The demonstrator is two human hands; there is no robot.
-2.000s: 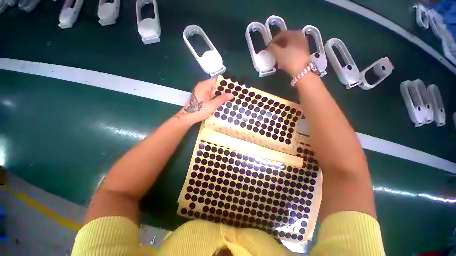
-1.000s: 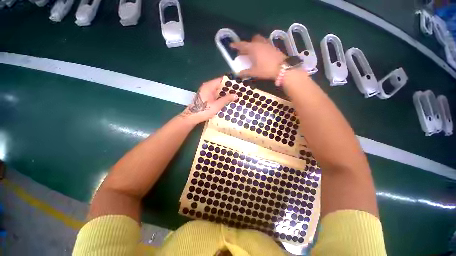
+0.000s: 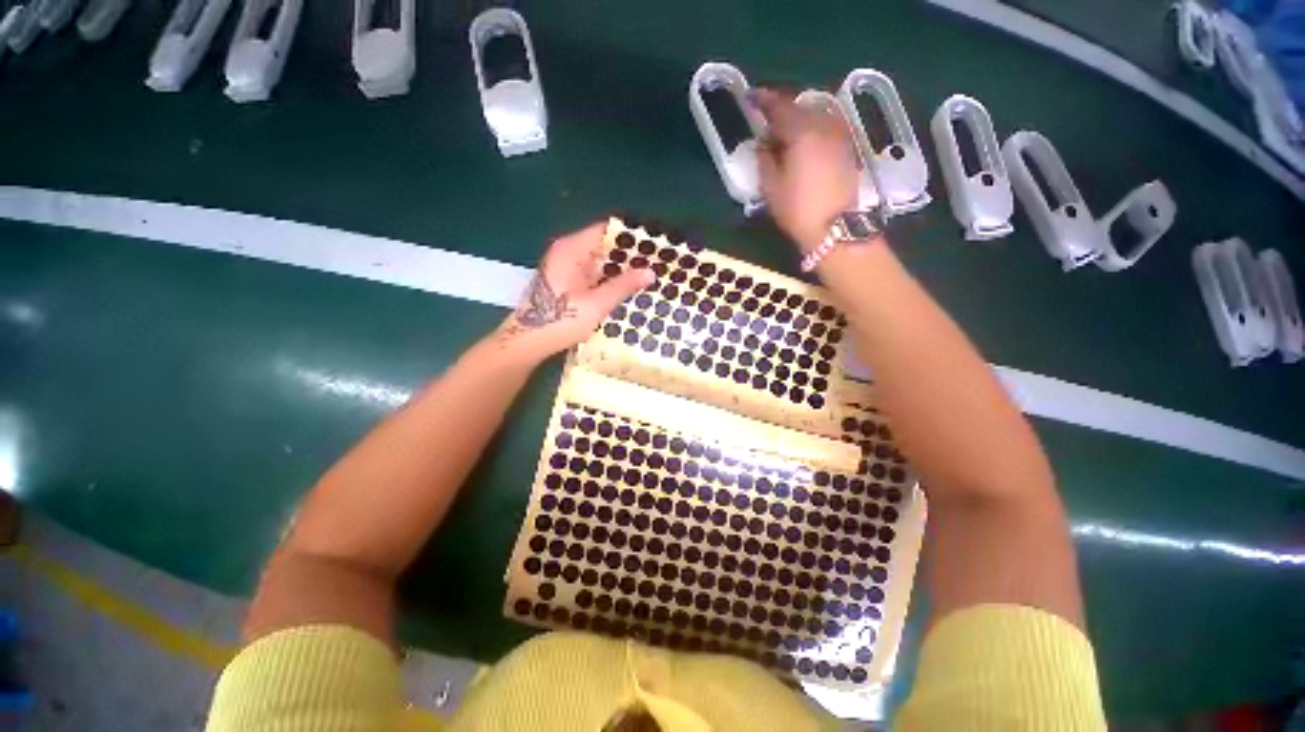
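Note:
My left hand (image 3: 573, 293) holds the top left corner of a smaller dot sheet (image 3: 716, 318), thumb on top. Rows of black dots cover it. It lies over a larger dot sheet stack (image 3: 716, 551) near my body. My right hand (image 3: 809, 165) is over the solid end of a white plastic housing (image 3: 720, 122), its fingers slightly blurred. Whether a dot is at its fingertips I cannot tell. Another housing is partly hidden behind this hand. The housing just right (image 3: 887, 143) has a dark spot on its solid end.
More white housings lie to the right (image 3: 973, 165), some with dark spots, and others to the left (image 3: 511, 86). A white strip (image 3: 286, 236) crosses the green surface between the housings and me. Blue material (image 3: 1267, 43) shows at the upper right corner.
The housing under my right hand has moved right, nearer the others, and my right hand has moved right too. Housings at the left have shifted right. My left hand still holds the sheet.

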